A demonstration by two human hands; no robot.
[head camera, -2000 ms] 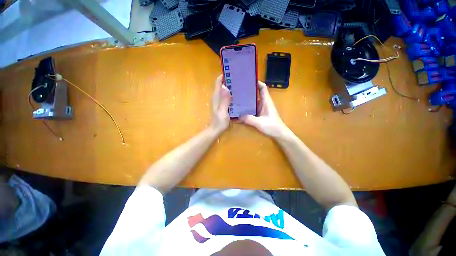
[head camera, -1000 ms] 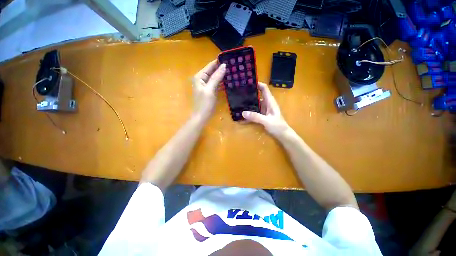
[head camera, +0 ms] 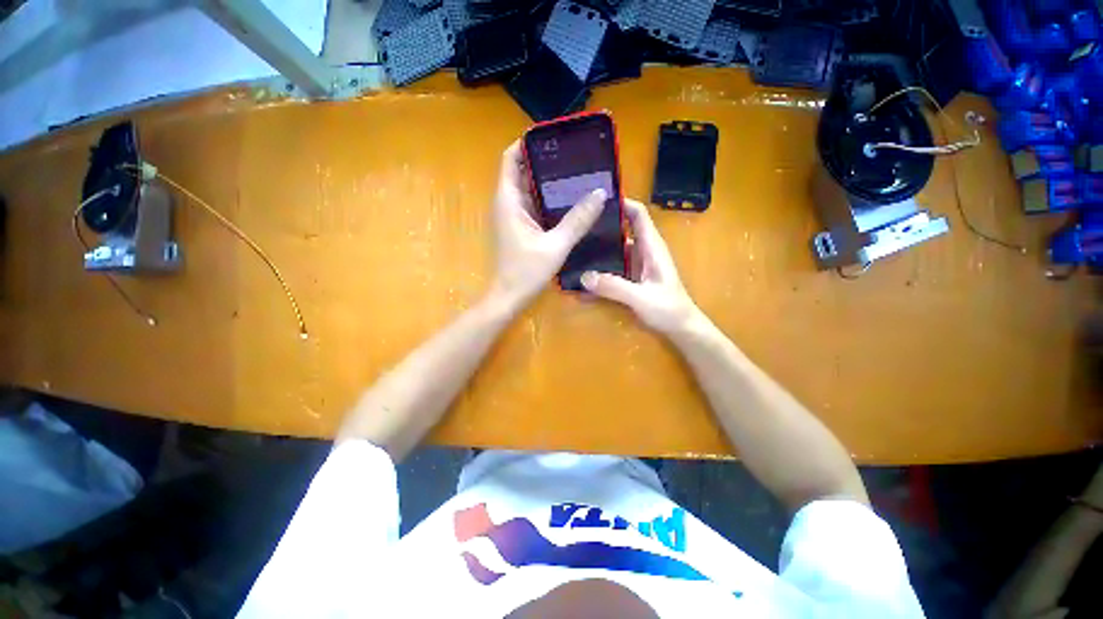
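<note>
A smartphone [head camera: 578, 163] in a red-edged case is held upright above the middle of the table, its screen dark with a lighter panel across the middle. My left hand [head camera: 532, 236] grips its left edge, with the thumb over the screen. My right hand [head camera: 653, 272] grips its lower right edge, with the thumb at the bottom of the screen. A small black cover plate [head camera: 685, 166] lies flat on the table to the right of the phone.
Round-bodied units with silver brackets and wires stand at the left [head camera: 133, 224] and right [head camera: 873, 151]. Black and grey plates [head camera: 677, 27] are heaped at the back, blue wrapped blocks [head camera: 1038, 127] at the back right. A pale metal frame [head camera: 260, 42] is back left. Another person's arm [head camera: 1064, 562] shows lower right.
The phone screen has gone from a bright page to a dark icon grid, then to a dark screen with a lighter panel. My left hand shifted off the phone's edge and its thumb is now over the screen.
</note>
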